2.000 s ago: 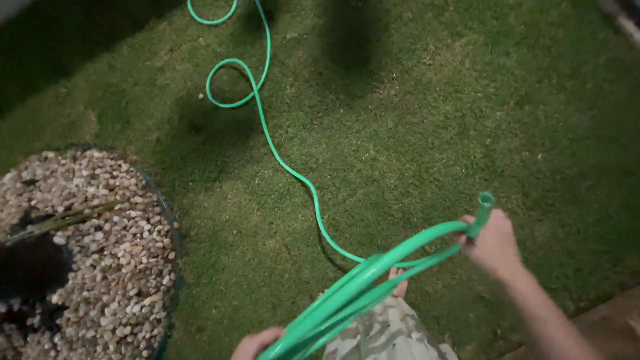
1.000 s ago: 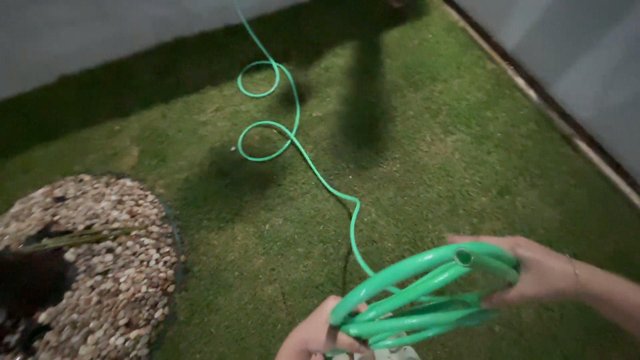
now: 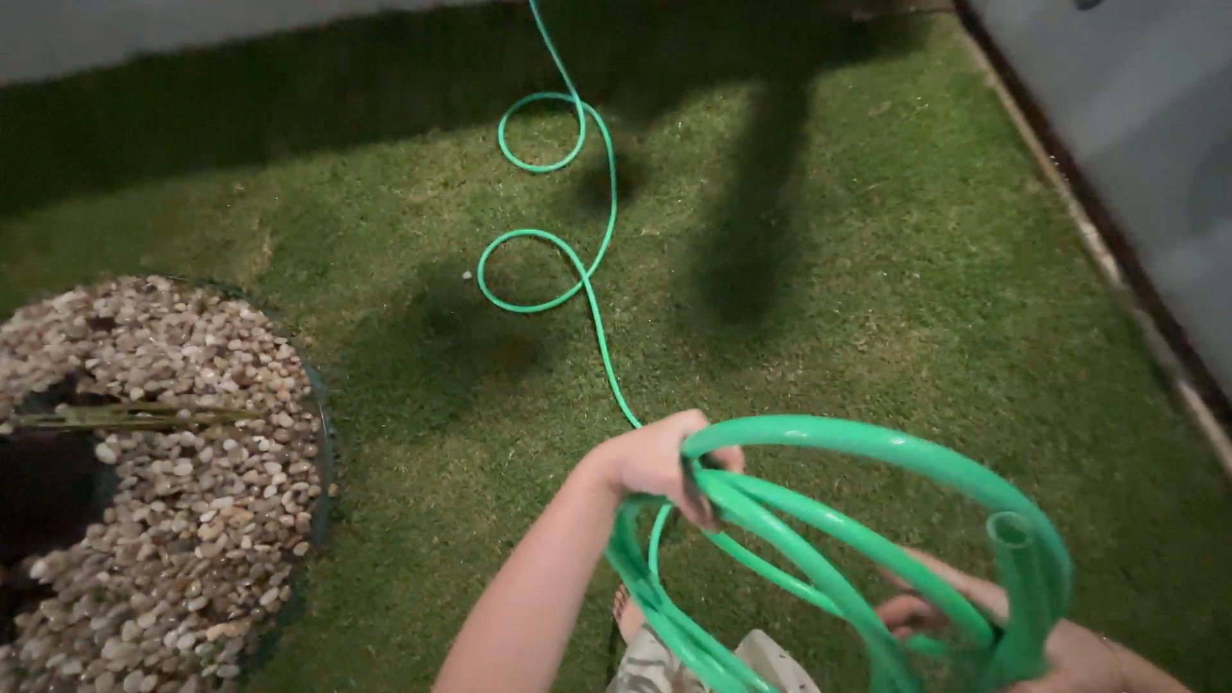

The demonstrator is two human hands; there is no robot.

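Several loops of a green garden hose [image 3: 828, 433] hang between my two hands at the lower right. My left hand [image 3: 669, 462] grips the coils at their upper left side. On the right, my right hand [image 3: 1020, 626] is closed around the coils, partly hidden behind them. Near it the open hose end [image 3: 1011, 529] points upward. From the coils the hose runs away over the grass, forming two round loops [image 3: 529, 271] before it reaches the far edge of the lawn.
A round bed of pebbles [image 3: 221, 433] with a dark middle and thin edging lies at the left. Pale walls [image 3: 1136, 96] border the lawn [image 3: 895, 318] at the right and far side. My bare foot [image 3: 624, 606] and patterned clothing show below.
My left hand has moved up and forward along the coils, which are spread wider between my hands. The hose end now points up, beside my right hand. The view has tilted upward.
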